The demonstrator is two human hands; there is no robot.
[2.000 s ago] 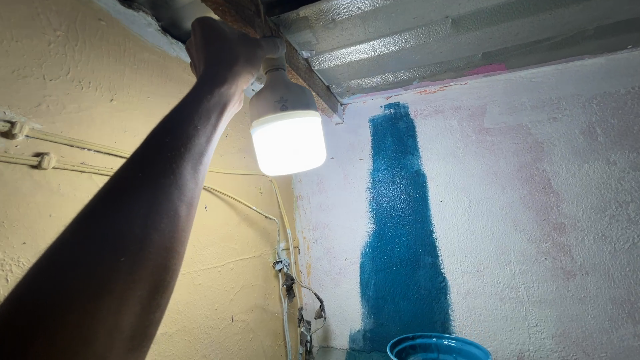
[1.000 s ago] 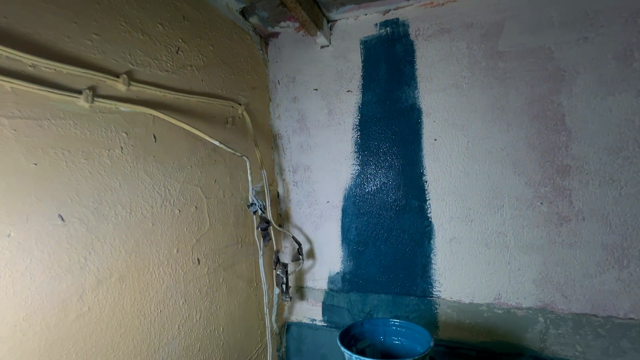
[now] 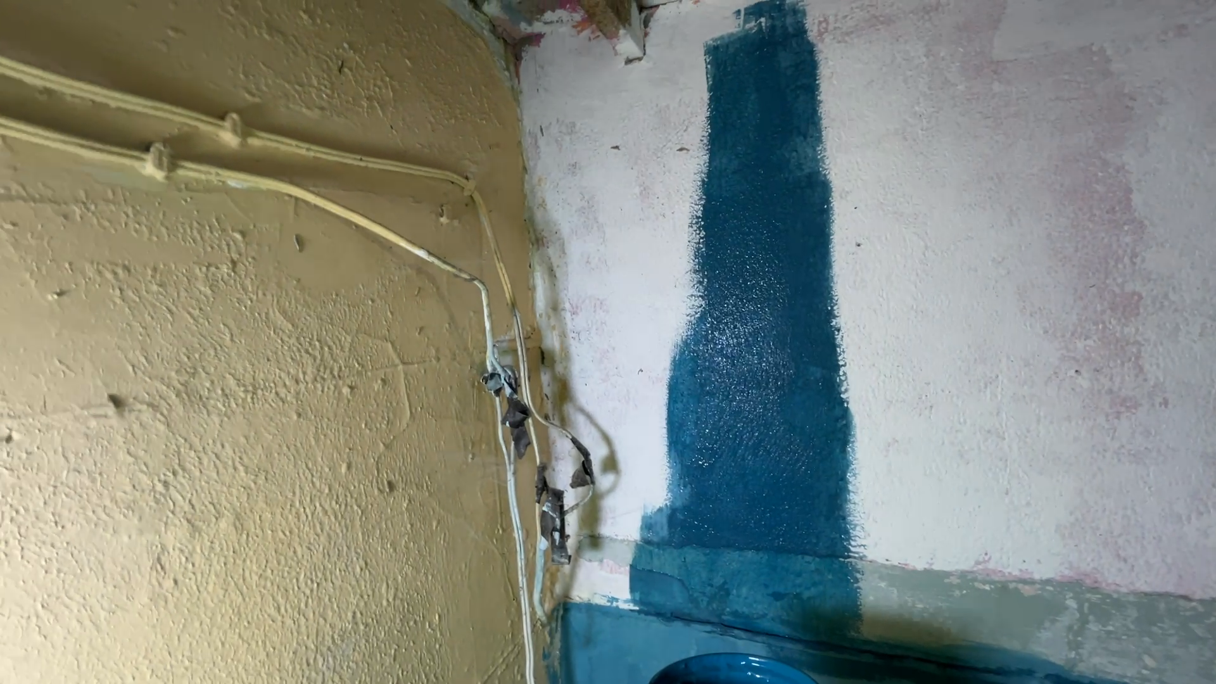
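Note:
Neither my left hand nor my right hand shows in the head view. A wide upright band of wet-looking blue paint covers part of the white wall, its edges rough. Below it the lower wall is painted blue at the left and greyish green at the right. The rim of a blue container shows at the bottom edge; its inside is mostly cut off.
Painted-over cables run along the rough yellow wall and down the corner. Dark tape wraps cable joints there, and one cable loops out. A wooden beam end juts in at the top.
A raised hand was at the lit bulb under the metal roof two seconds ago; hand and bulb have since left the view, which has moved downward.

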